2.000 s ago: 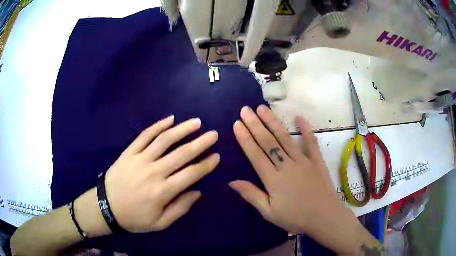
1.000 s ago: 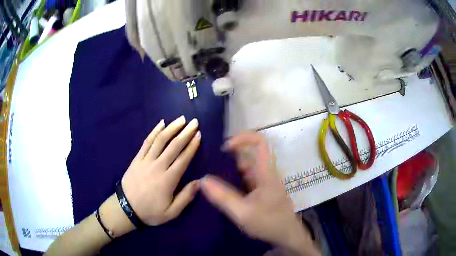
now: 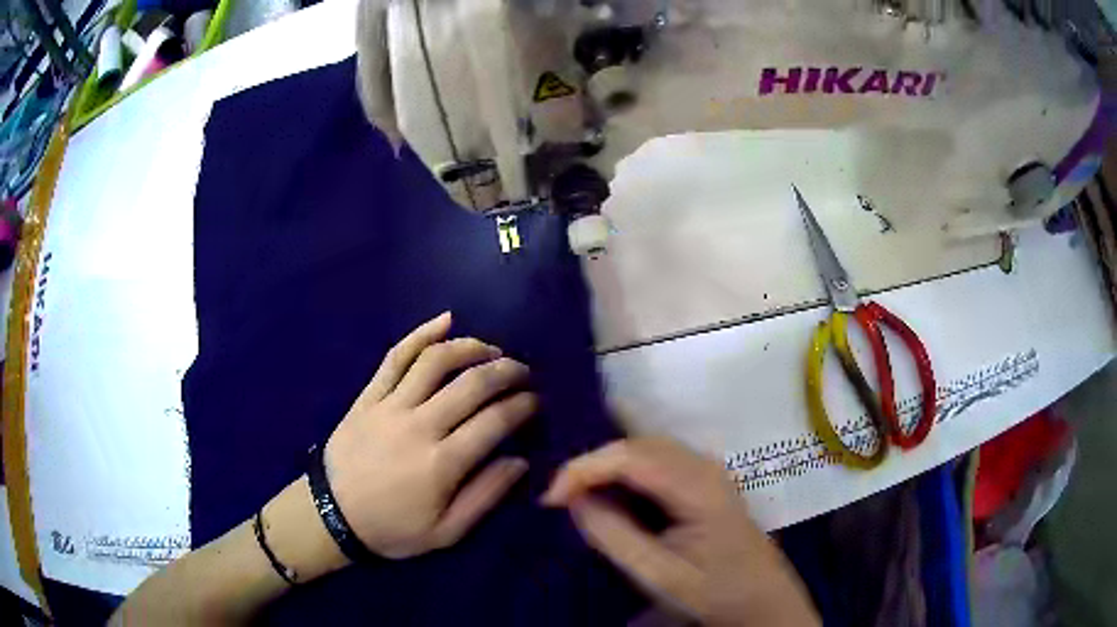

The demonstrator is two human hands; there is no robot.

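Note:
A large dark navy fabric panel (image 3: 306,245) lies on the machine table and runs under the presser foot (image 3: 508,233) of the white sewing machine (image 3: 735,86). My left hand (image 3: 429,441) lies on the panel with its fingers slightly bent, below the presser foot, holding nothing. My right hand (image 3: 680,527) is at the panel's right edge, with thumb and index finger pinched together on the cloth edge. It is slightly blurred and its lower part is cut off by the picture's edge.
Scissors (image 3: 866,367) with one yellow and one red loop lie on the table right of the panel. A printed ruler (image 3: 784,459) runs along the front edge. A yellow tape strip (image 3: 31,282) marks the left edge. Thread spools (image 3: 153,49) stand at the back left. A red bag (image 3: 1017,465) lies below right.
My right hand has gone from flat on the panel to a pinch at its right edge, lower down. My left hand stays on the cloth, its fingers now more bent. The camera view has shifted.

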